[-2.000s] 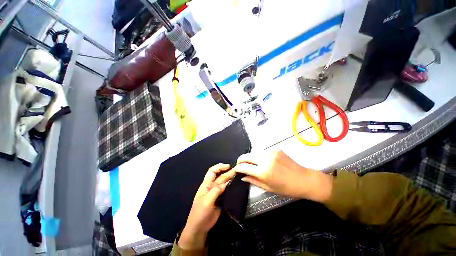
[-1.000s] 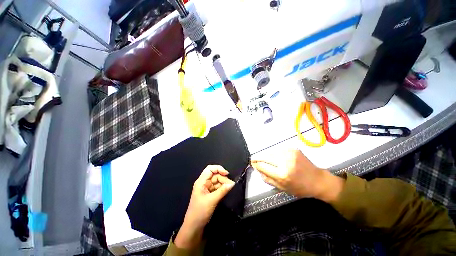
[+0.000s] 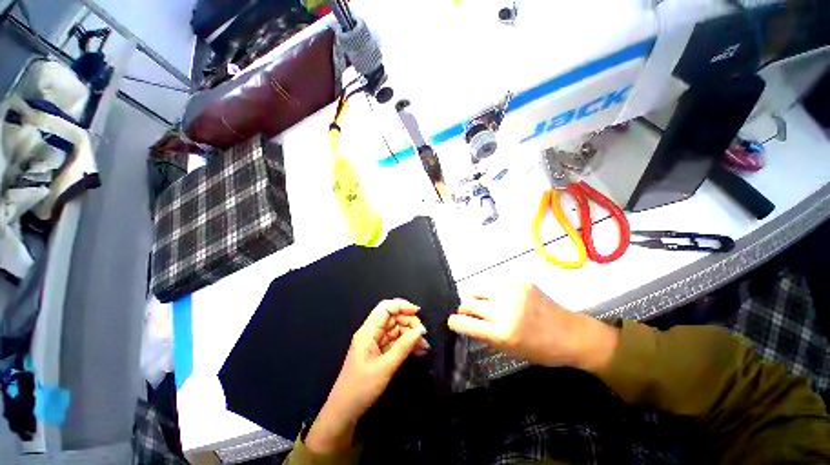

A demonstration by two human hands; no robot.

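Observation:
The black fabric panel lies flat on the white table, its upper corner just below the presser foot and needle area. My right hand pinches the panel's right edge with thumb and forefinger. My left hand rests over the lower part of the panel with fingers curled; whether it holds cloth is hidden. A narrow dark band runs along the right edge below my right fingers. The industrial lockstitch machine stands behind the panel.
Scissors and thread snips lie right of the needle. A dark upright rectangle stands behind them. A plaid stack sits at left, a maroon roll beyond it. A yellow-green tag hangs beside the needle.
My right hand has moved slightly down and left onto the panel's edge. The edge now lies straighter. My left hand has barely moved. The camera view has shifted slightly.

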